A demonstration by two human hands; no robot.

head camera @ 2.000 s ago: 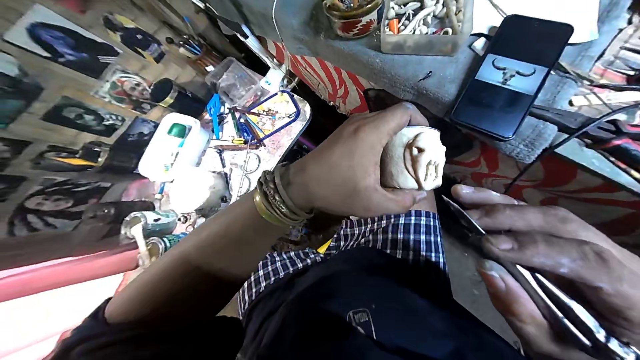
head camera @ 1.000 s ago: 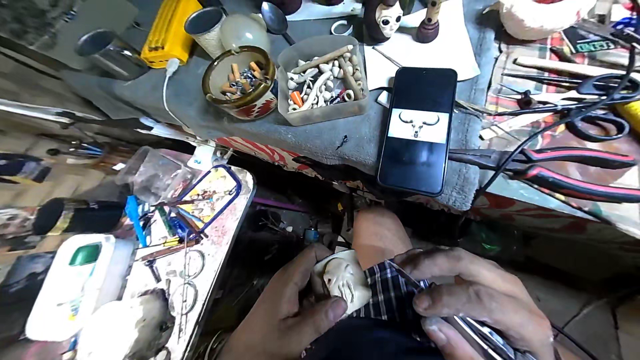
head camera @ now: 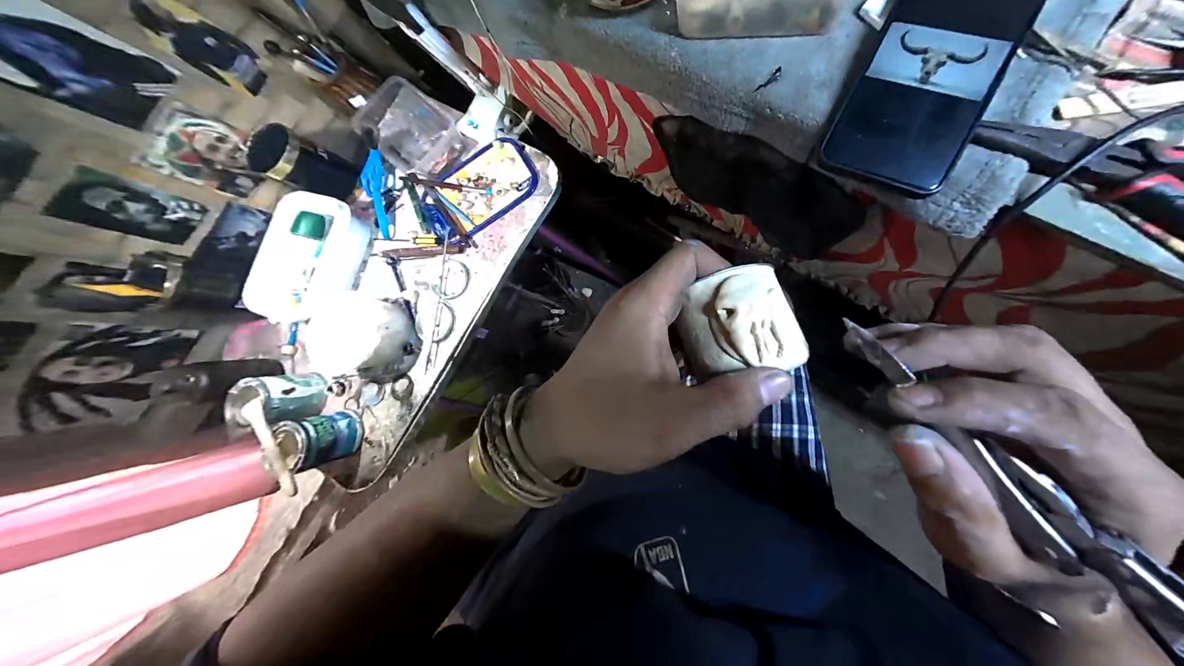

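Note:
My left hand (head camera: 647,379), with several bangles at the wrist, grips a small cream-coloured block (head camera: 746,319) between thumb and fingers. A raised relief shows on the block's face; what it depicts I cannot tell. To the right of the block, apart from it, my right hand (head camera: 1027,435) holds a craft knife (head camera: 881,354), its short pointed blade angled up and left. Its metal handle runs back under the palm. Beyond the hands a smartphone (head camera: 911,102) lies on the grey bench cloth and displays a horned animal skull.
On the left, a small worktable (head camera: 481,277) bears pens, a white plastic tub (head camera: 298,254), a pale skull-like object (head camera: 363,335) and wire rings. Two tins (head camera: 319,438) stand nearby. A black cable (head camera: 1027,190) crosses the bench at right. Red-and-white patterned cloth (head camera: 592,111) hangs from the bench edge.
Since one second ago, the view has swung left and down. My left hand's grip on the block has shifted, with its back now showing. The craft knife stays in my right hand.

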